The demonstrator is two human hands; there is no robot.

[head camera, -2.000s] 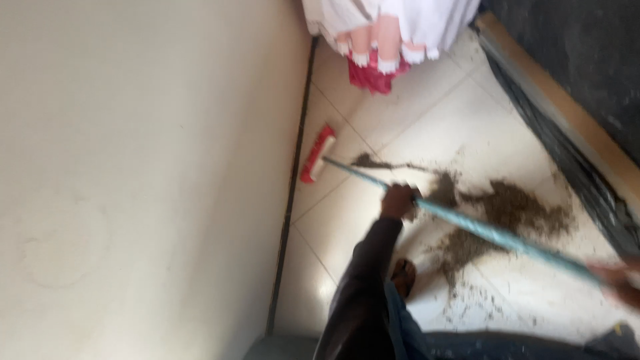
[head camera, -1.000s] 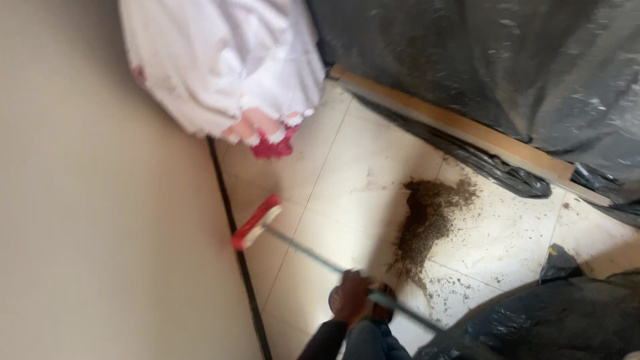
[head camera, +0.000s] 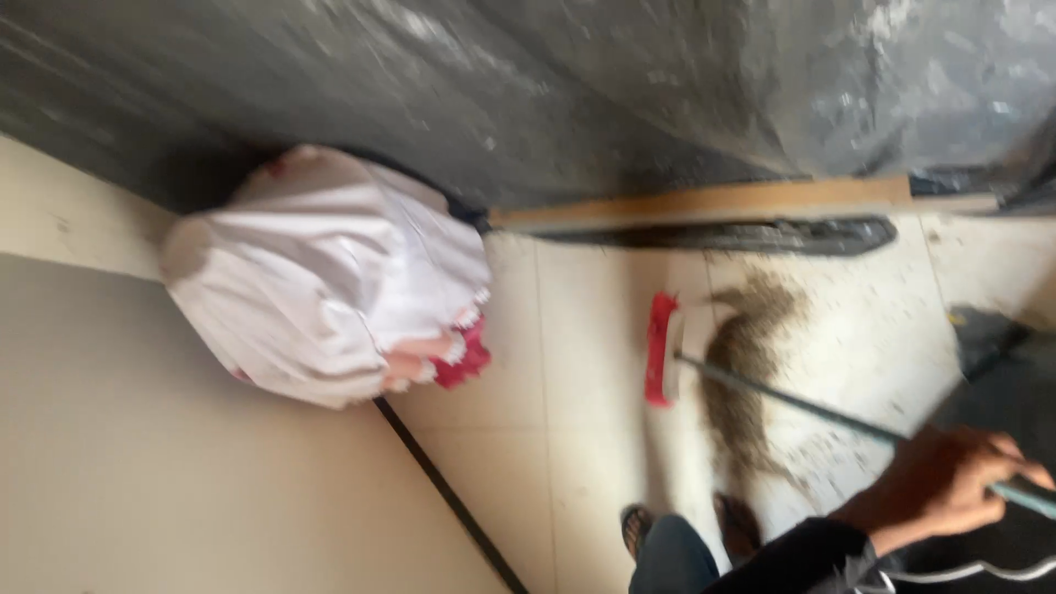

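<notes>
My left hand [head camera: 949,487], in a dark sleeve at the lower right, is closed around the green handle of a push broom [head camera: 662,351]. The broom head has red bristles and a pale block, and is on the floor at the left side of a pile of brown dirt [head camera: 742,379]. The handle slants across the dirt towards the lower right. Loose crumbs of dirt are scattered to the right of the pile. My right hand is out of view.
White cloth with a scalloped pink edge [head camera: 330,280] covers something bulky at the left. Black plastic sheeting [head camera: 577,107] hangs behind a wooden strip [head camera: 726,200]. A pale wall [head camera: 165,445] with dark edging stands at left. Sandalled feet [head camera: 635,528] are below the dirt; dark plastic lies at right.
The broom head, near the foot of the wall earlier, is now beside the dirt pile. My right hand, at the right edge two seconds ago, is out of sight. The view has turned a lot.
</notes>
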